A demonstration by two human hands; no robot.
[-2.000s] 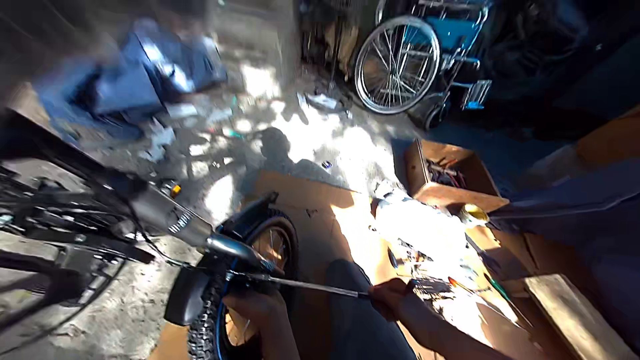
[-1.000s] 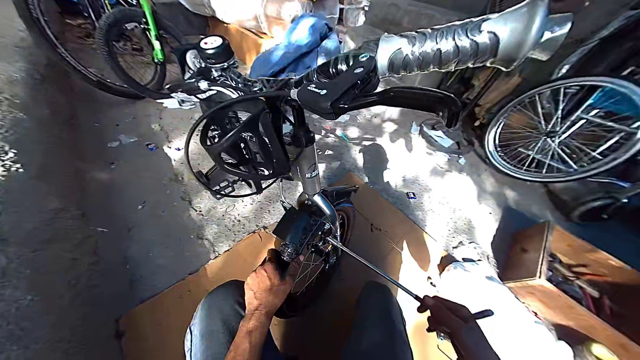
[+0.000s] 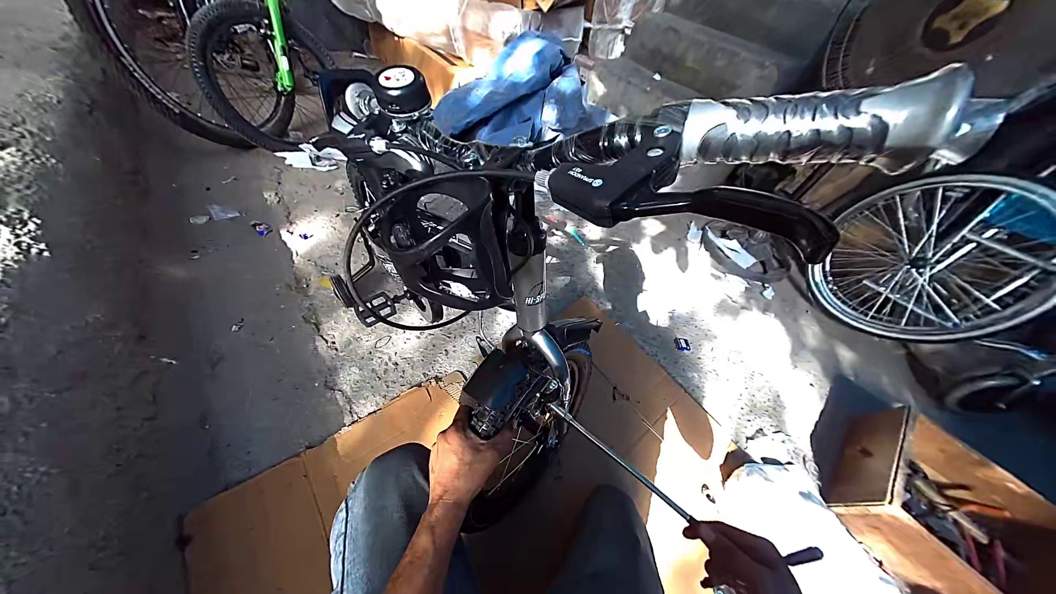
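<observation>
A bicycle's front wheel [image 3: 516, 470] stands between my knees, below a silver fork [image 3: 549, 355] and a black plastic mudguard [image 3: 497, 381]. My left hand [image 3: 466, 454] is at the tire and the mudguard's lower end; its fingers are partly hidden, so its hold is unclear. With my right hand [image 3: 738, 557] I hold a long thin metal rod-like tool [image 3: 623, 466], whose far end meets the fork beside the brake area. Above are the black brake lever [image 3: 726, 210] and the plastic-wrapped handlebar grip [image 3: 817, 124].
Cardboard [image 3: 272, 503] lies under the wheel. A wooden box [image 3: 891, 528] with tools is at the lower right, a wheelchair wheel [image 3: 924, 260] above it. Other bicycles [image 3: 239, 74] stand at the upper left, near a blue cloth [image 3: 516, 91].
The view has swung since two seconds ago, bringing the handlebar into sight. Both hands stay at the wheel and the tool; between the last two frames the bicycle has hardly moved.
</observation>
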